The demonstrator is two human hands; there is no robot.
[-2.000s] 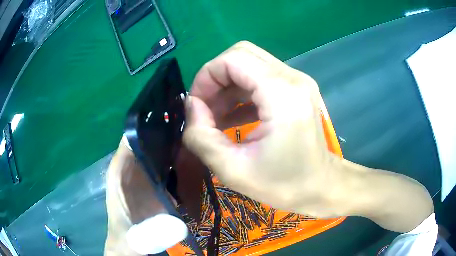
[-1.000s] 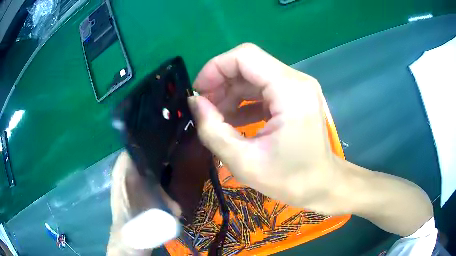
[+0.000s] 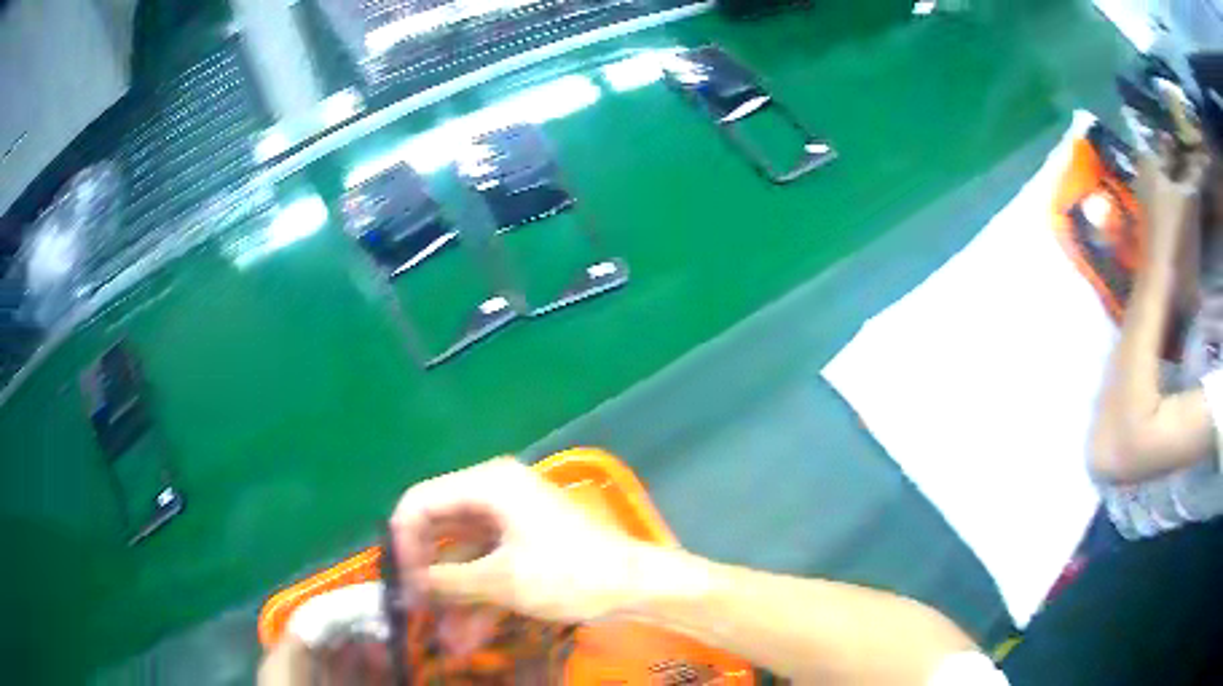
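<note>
A dark phone frame (image 3: 394, 603) stands nearly edge-on to me over the orange parts tray (image 3: 610, 485), at the bottom of the view. My left hand (image 3: 329, 637) holds it from the left, blurred and partly cut off by the lower edge. My right hand (image 3: 503, 543) is at the frame's upper right side, thumb and forefinger pinched against its edge. Whether a small part is between these fingertips cannot be seen. Some dark slim sticks (image 3: 671, 670) show in the tray below my right forearm.
Several phone frames, one of them here (image 3: 516, 181), lie on the green belt (image 3: 724, 255). A white sheet (image 3: 966, 362) lies at right. Beyond it are another person's arm (image 3: 1147, 335) and an orange tray (image 3: 1089, 221). Clear ribbed trays (image 3: 456, 34) and a crumpled bag (image 3: 81, 228) are on the far side.
The view has swung up and right, so my hands and the tray sit lower. More frames on the belt, the far trays and the other person now show. The held frame appears nearly edge-on.
</note>
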